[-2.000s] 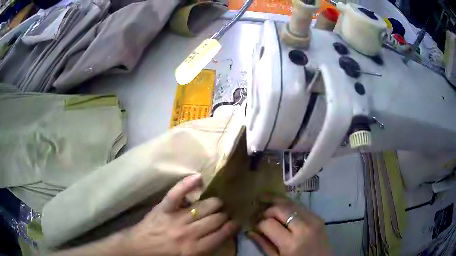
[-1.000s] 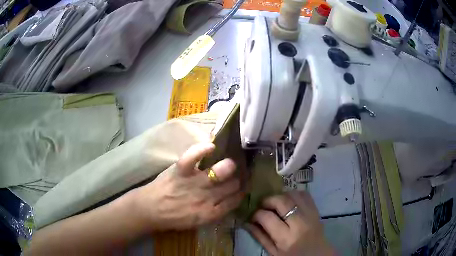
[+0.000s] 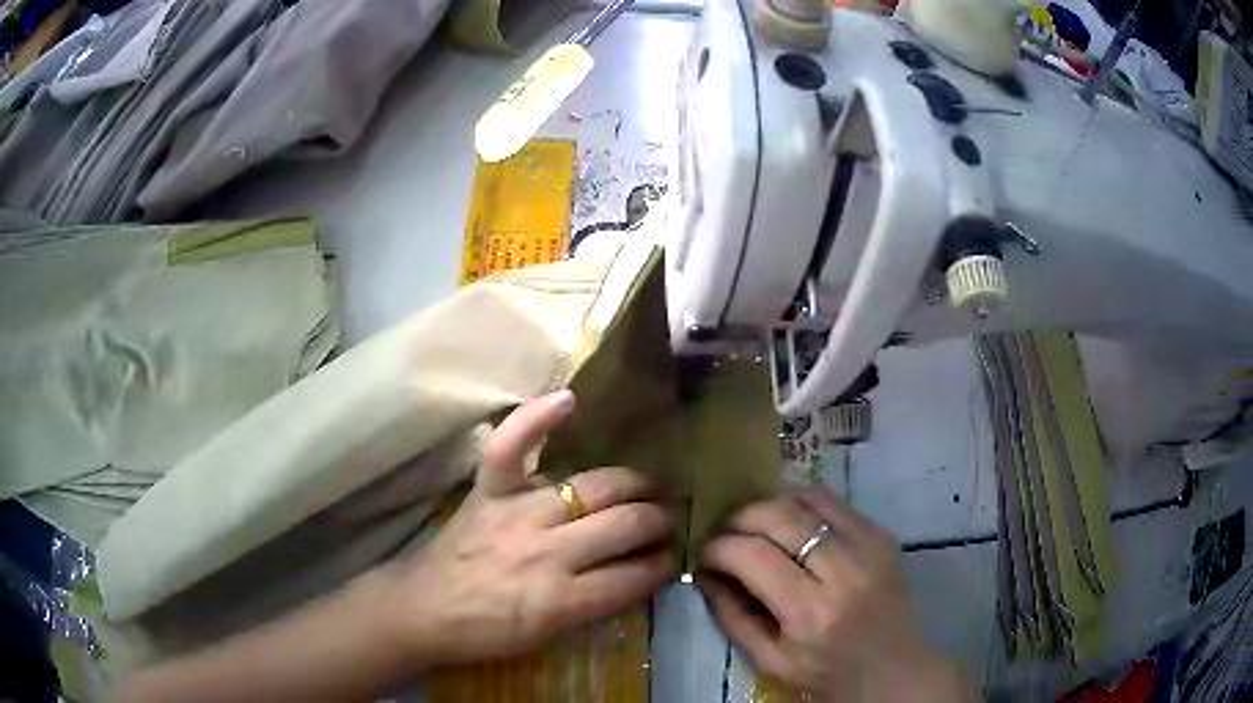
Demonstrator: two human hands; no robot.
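Note:
A pale khaki-green garment panel (image 3: 344,412) lies folded over to the left of the sewing machine head (image 3: 728,179). A darker olive band (image 3: 625,412) lies along its right edge and runs up under the head. My left hand (image 3: 543,563), with a yellow ring, holds the olive cloth near the panel's edge, index finger raised. My right hand (image 3: 811,584), with a silver ring, pinches the lower right part of the olive cloth. The fingertips of both hands are close together. The presser foot and needle are hidden by the head.
A khaki-green pile (image 3: 151,357) lies at the far left, with grey-brown pieces (image 3: 275,96) behind it. A lamp (image 3: 533,103) stands over an orange-yellow label (image 3: 520,206). A strip bundle (image 3: 1044,494) lies right, under the machine arm. Orange tape (image 3: 550,666) is at the front edge.
The camera view has tilted down slightly. My left hand has shifted along the olive cloth, and its index finger is now more upright. My right hand still pinches the cloth.

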